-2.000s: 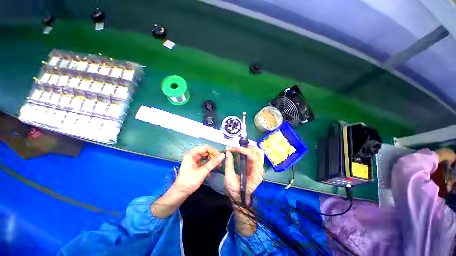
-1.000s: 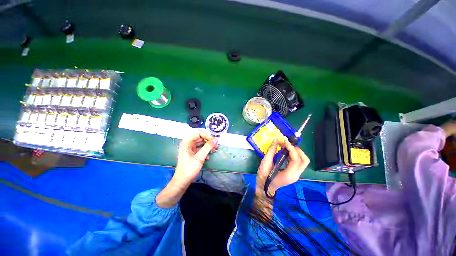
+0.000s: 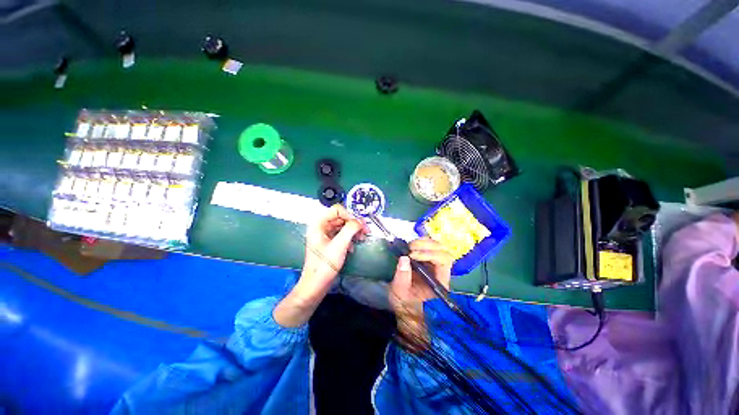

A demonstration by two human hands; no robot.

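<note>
My right hand [image 3: 421, 271] holds the dark soldering iron [image 3: 399, 246] like a pen, its pale tip pointing up and left to the round white holder [image 3: 365, 200]. Whether the tip touches anything is unclear. My left hand [image 3: 331, 241] is just below and left of the holder, thumb and fingertips pinched together; what is between them is too small to tell. The white strip [image 3: 258, 202] runs under the hands. Two round black units [image 3: 328, 181] lie just left of the holder. The blue bin [image 3: 496, 231] with yellow pieces [image 3: 456, 229] is right of my right hand.
A clear tray [image 3: 130, 177] of white cells stands left, with a green solder spool [image 3: 261, 144] beside it. A round jar [image 3: 435, 179], black fan [image 3: 478, 150] and soldering station [image 3: 598, 231] stand right. Black units [image 3: 215, 48] lie at the back. A person's pink sleeve [image 3: 697, 275] is far right.
My right hand has moved left from the blue bin to the holder, and the iron's tip has swung to point up and left. My left hand stays near the holder.
</note>
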